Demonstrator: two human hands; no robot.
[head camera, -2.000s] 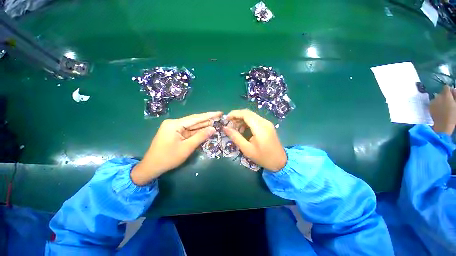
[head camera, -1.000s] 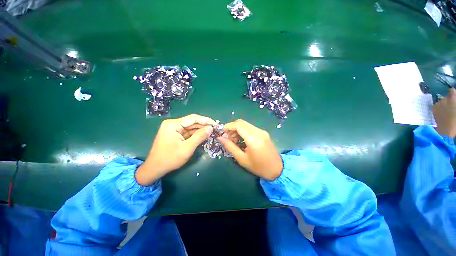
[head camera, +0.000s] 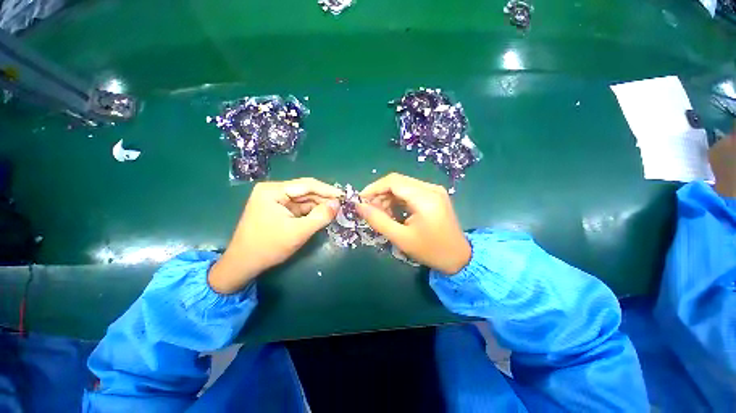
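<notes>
A small dark module with silvery specks (head camera: 350, 207) is held between the fingertips of both my hands. My left hand (head camera: 278, 226) pinches it from the left and my right hand (head camera: 421, 222) from the right; the fingers partly hide it. A paler, silvery pile of modules (head camera: 347, 236) lies directly under my hands, partly covered by my right hand. Two dark, glittering module piles lie beyond my hands, one on the left (head camera: 260, 131) and one on the right (head camera: 436, 129).
The green surface (head camera: 177, 210) bears a white scrap (head camera: 125, 151) at left and single modules (head camera: 519, 14) at the far edge. A metal arm (head camera: 48, 73) reaches in at upper left. A printed paper sheet (head camera: 663, 129) lies at right, by another person's hand (head camera: 724, 165) and blue sleeve.
Both my hands stay together with small finger movements at the module. At the far edge, one loose module has shifted left and another has appeared farther right. The view has shifted slightly.
</notes>
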